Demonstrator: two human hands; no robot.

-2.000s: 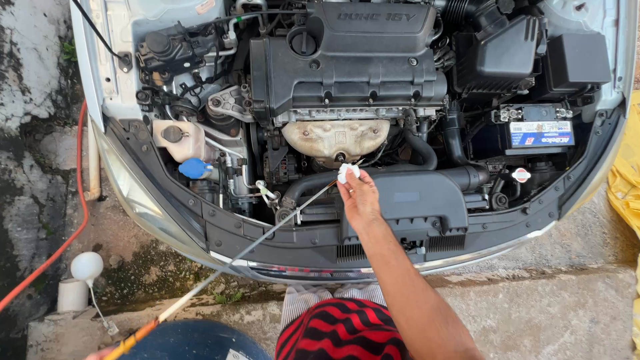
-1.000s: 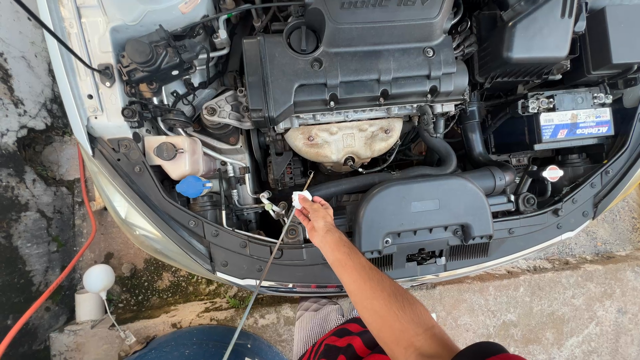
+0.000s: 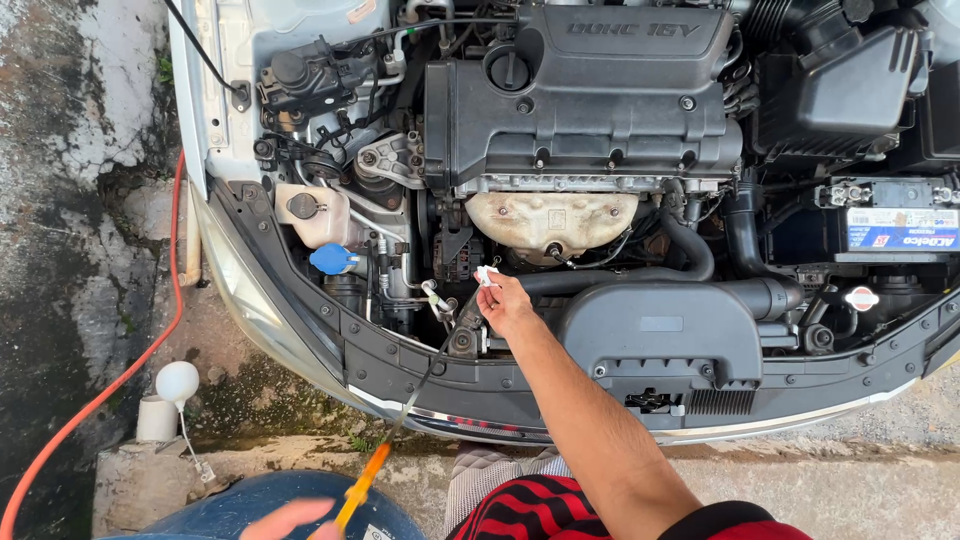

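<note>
My right hand pinches a white piece of paper or cloth around the upper end of a thin metal engine oil dipstick, in front of the tan exhaust manifold heat shield. The dipstick slants down and left to its orange handle. My left hand, blurred at the bottom edge, is at the handle's lower end; its grip is partly cut off by the frame. The black engine cover with its oil filler cap lies beyond the heat shield.
A blue reservoir cap and a pale fluid reservoir are at left, a car battery at right. A blue drum stands at the bottom. An orange hose and a white float ball lie at left.
My right hand with the white piece was nearer the dipstick's middle two seconds ago, with the tip beyond it; now it is near the tip. The left hand shows more at the handle.
</note>
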